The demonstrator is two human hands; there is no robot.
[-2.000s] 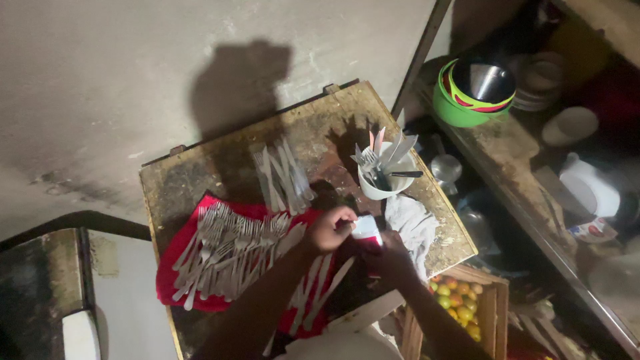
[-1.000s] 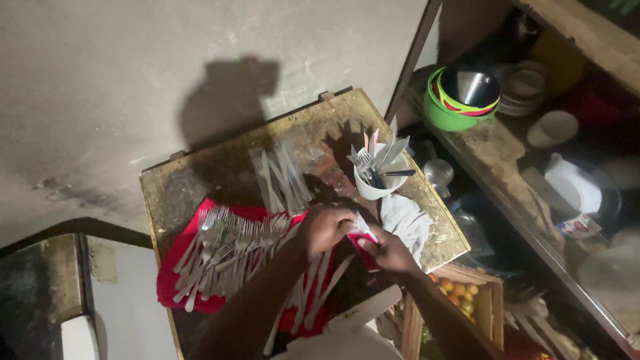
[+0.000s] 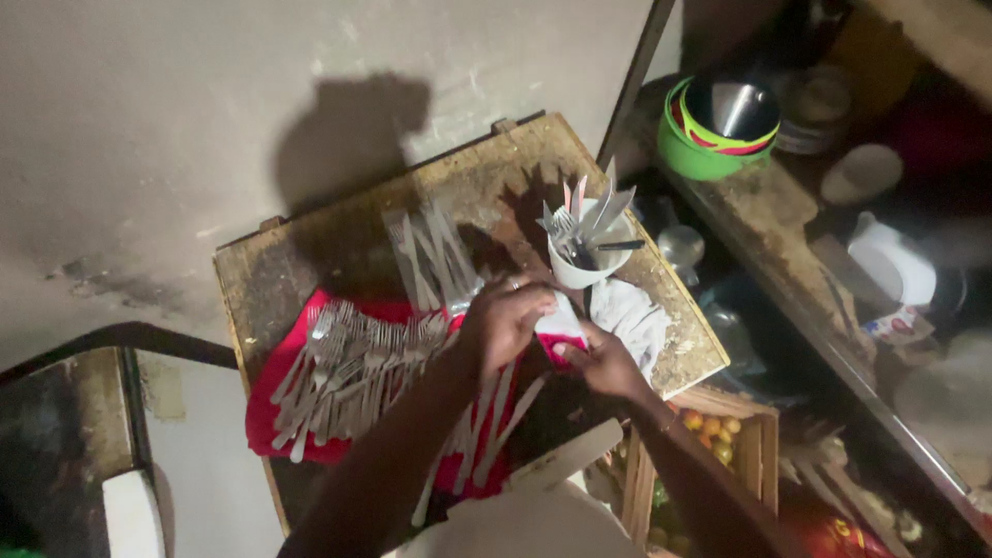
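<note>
My right hand (image 3: 608,358) grips a folded red and white piece (image 3: 559,333), cloth or paper, with the thumb on its red part. Bent over its upper left edge, my left hand (image 3: 508,314) has its fingertips at the white part; whether they pinch it is unclear. Many metal forks (image 3: 364,356) lie heaped on a red cloth (image 3: 267,411) at the left. Table knives (image 3: 488,422) lie below my hands. Clear sleeves with cutlery (image 3: 434,260) rest behind the left hand. A white tub (image 3: 581,271) holds upright knives and forks, beside a crumpled white cloth (image 3: 632,322).
The worn wooden table (image 3: 480,178) stands against a wall. A wooden crate (image 3: 767,457) of tomatoes is beyond its right corner. On the right, a shelf (image 3: 775,205) carries nested bowls (image 3: 709,159), a white cup (image 3: 862,174) and other dishes. A white chair-like edge (image 3: 570,457) is near my body.
The red and white piece stays in my right hand. My left hand, closed near its top earlier, now sits with its fingers more spread at its upper left edge.
</note>
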